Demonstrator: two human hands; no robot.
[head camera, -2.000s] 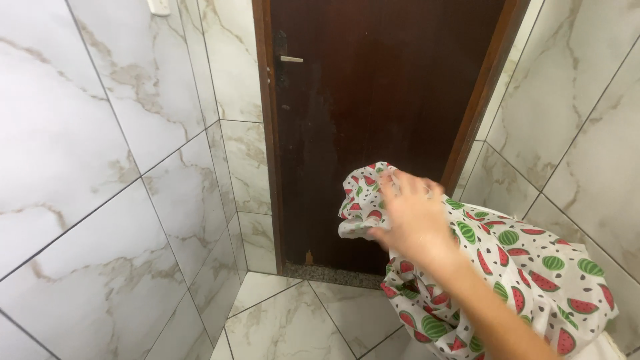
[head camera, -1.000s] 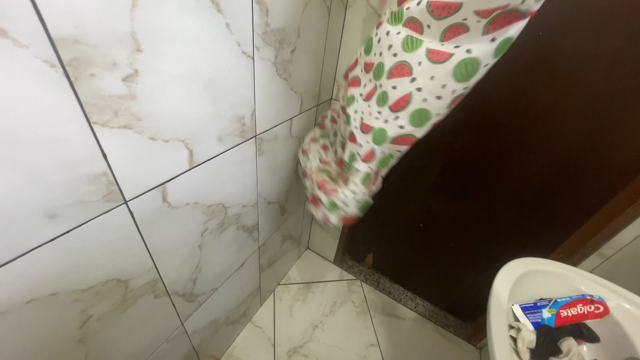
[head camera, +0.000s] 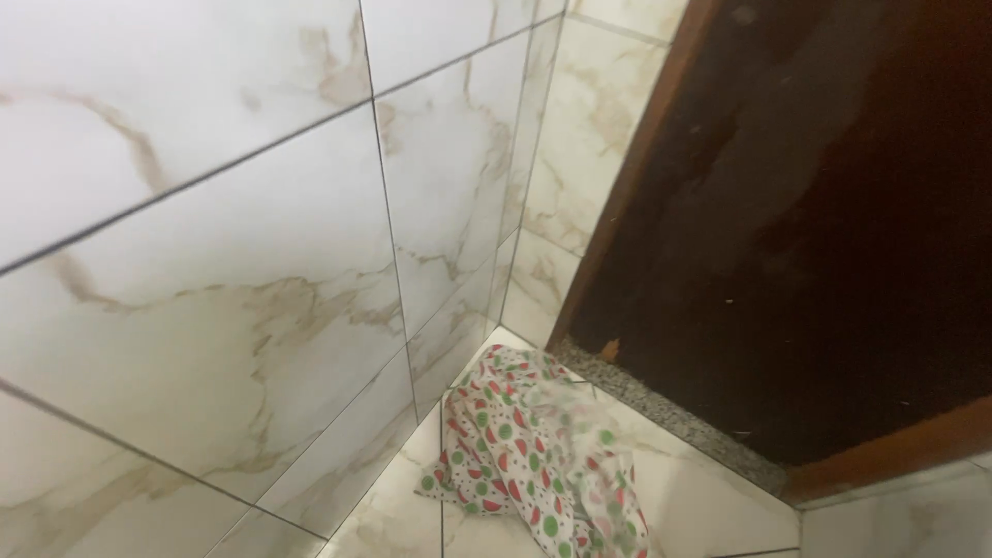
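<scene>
A white cloth with a print of watermelon slices and green rounds (head camera: 511, 457) lies crumpled on the tiled floor, in the corner between the wall and the door. Its right side is blurred, and its lower end runs to the bottom edge of the view. Neither my left hand nor my right hand is in view, and no fingers show on the cloth.
Marble-look tiled wall (head camera: 310, 209) fills the left. A dark brown door (head camera: 759, 232) in a wooden frame stands at the right, above a speckled stone sill (head camera: 659, 411). Pale floor tiles (head camera: 697, 496) lie around the cloth.
The watermelon-print cloth has come down from in front of the wall and door to the floor. The hand seen on it two seconds ago is out of view. The view has swung left and down.
</scene>
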